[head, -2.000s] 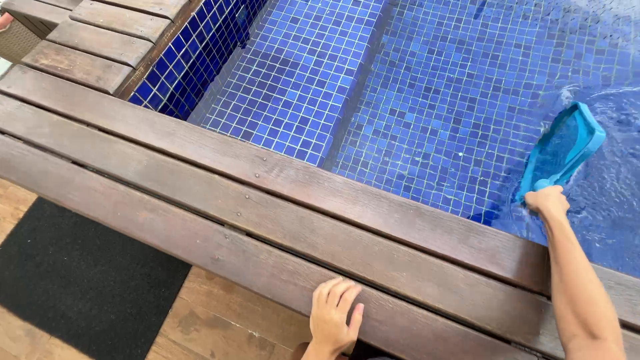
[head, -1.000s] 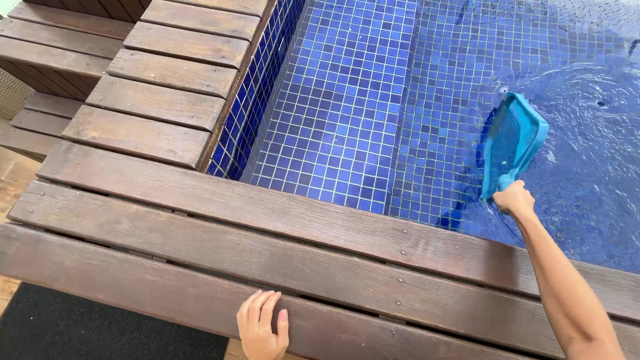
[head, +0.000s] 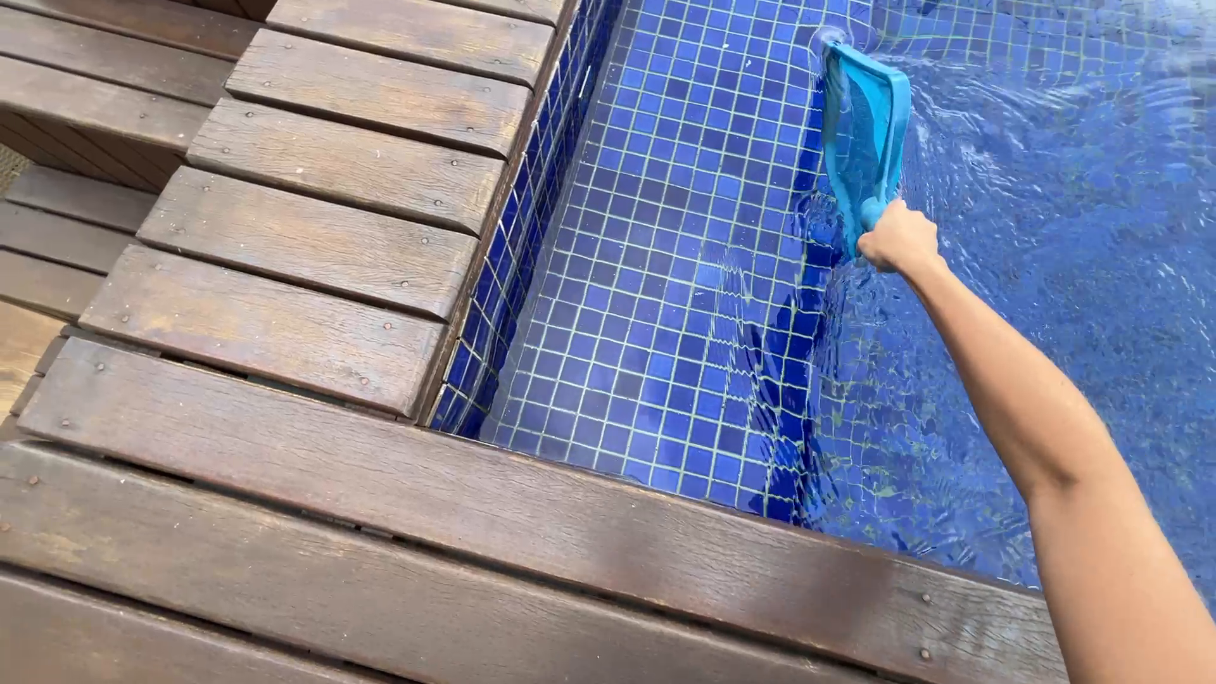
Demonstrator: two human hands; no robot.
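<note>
My right hand (head: 900,237) grips the short handle of a blue pool leaf skimmer (head: 895,123) at the upper right of the head view. The skimmer's frame is tilted on its side, partly in the water, with its mesh facing left; its far tip touches the surface and makes ripples. My right arm reaches over the wooden pool edge from the lower right. Blue mosaic tiles (head: 655,256) show through the water to the left of the skimmer. My left hand is out of the frame.
Dark wooden planks (head: 532,513) form the near edge of the pool. A side deck of shorter slats (head: 313,237) meets them at the left, with wooden steps (head: 85,85) beyond. Under the water, a tiled ledge ends in a drop beside the skimmer.
The view has swung left and my left hand has gone out of it. My right hand has moved the skimmer left, from over the deeper part to the submerged ledge's edge.
</note>
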